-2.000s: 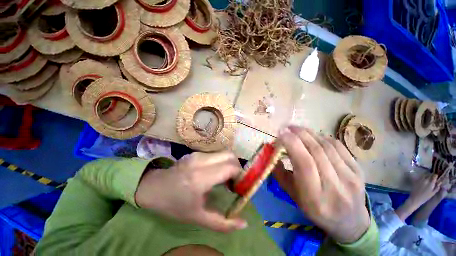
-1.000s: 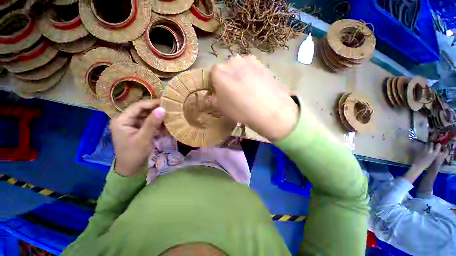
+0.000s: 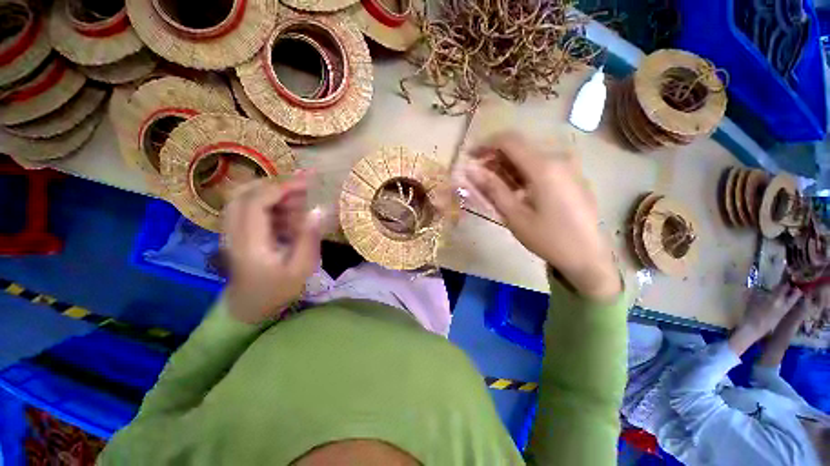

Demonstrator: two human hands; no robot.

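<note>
A woven tan ring (image 3: 363, 218) lies plain face up at the table's front edge, with brown twisted cord (image 3: 405, 202) in its centre hole. My left hand (image 3: 270, 244) is blurred, left of the ring and apart from it, fingers partly curled, with nothing visible in it. My right hand (image 3: 544, 211) is right of the ring, its blurred fingertips close together over the board beside the ring's edge. Whether they hold anything cannot be told. A thin dark stick (image 3: 484, 217) runs below these fingers. A small white piece shows by the fingertips.
Red-collared rings (image 3: 314, 77) are piled at left. A cord heap (image 3: 501, 45) and white glue bottle (image 3: 589, 102) lie at the back. Stacked rings with cords (image 3: 678, 94) stand at right. Another person's hands (image 3: 774, 314) work at far right. Blue crates (image 3: 764, 68) are behind the table.
The ring, held in my left hand a second ago, now lies on the table, and my left hand is off it. My right hand has moved right, away from the ring's hole.
</note>
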